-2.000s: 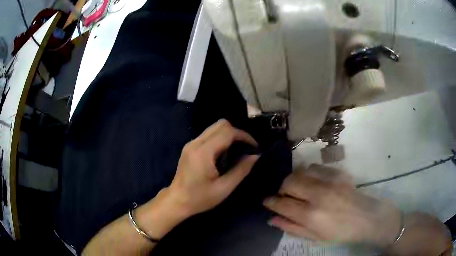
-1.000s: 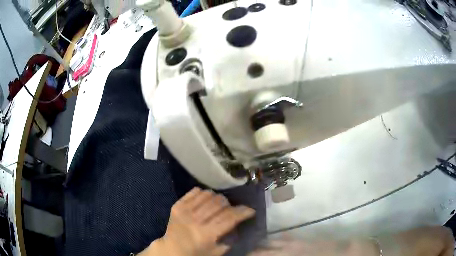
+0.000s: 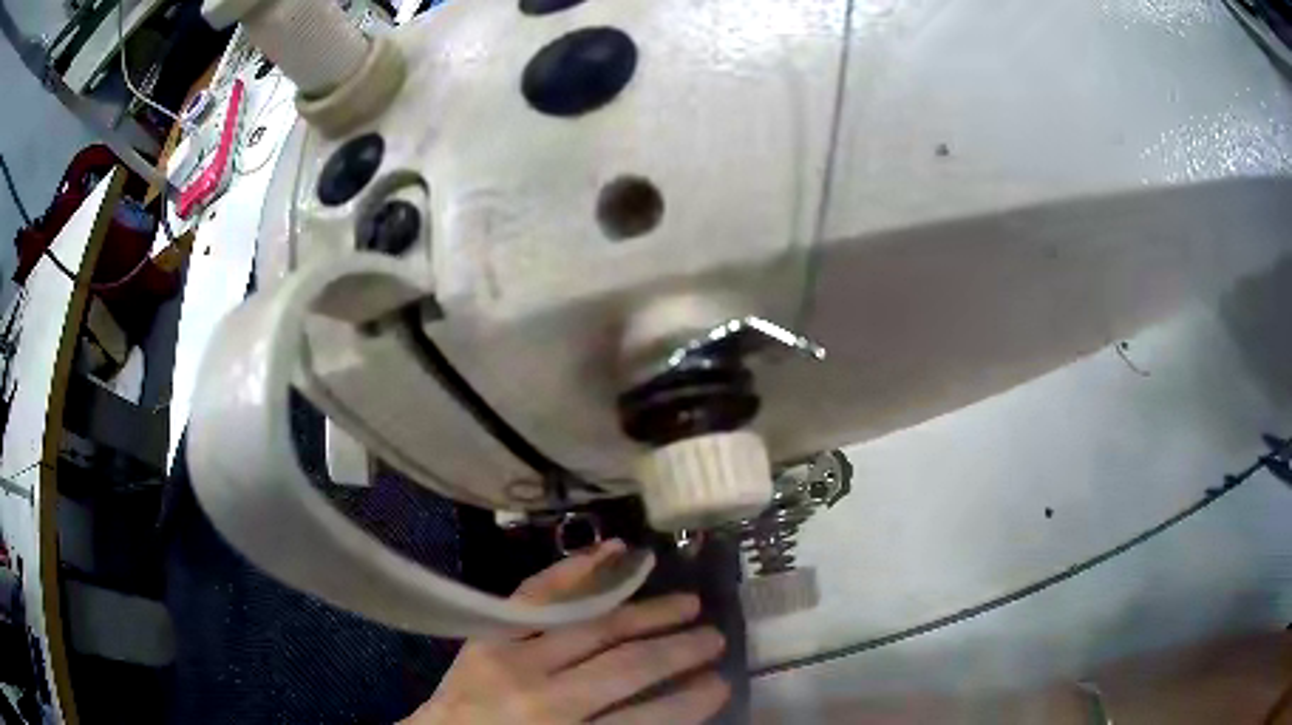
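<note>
Dark textured fabric [image 3: 284, 623] lies on the machine bed at the left and runs under the sewing head. Its narrow right edge strip shows beside the needle area. My left hand [image 3: 595, 659] lies on it just in front of the needle area, fingers slightly spread and pressing down. Its thumb is not visible. The off-white take-up guard [image 3: 234, 439] partly covers the fingertips. The presser foot is mostly hidden. My right hand is almost wholly cut off by the bottom edge; the forearm and a bracelet show at lower right.
The large off-white machine head [image 3: 510, 241] fills the upper middle, with a cream tension knob [image 3: 709, 479] at its front. A metal spring part [image 3: 777, 545] is right of the needle area. A dark thread crosses the white bed at right. A wood-edged table [image 3: 64, 354] stands at far left.
The view has moved closer to the machine head. My left hand has gone from pinching the cloth to lying on it near the needle. My right hand has dropped to the bottom edge.
</note>
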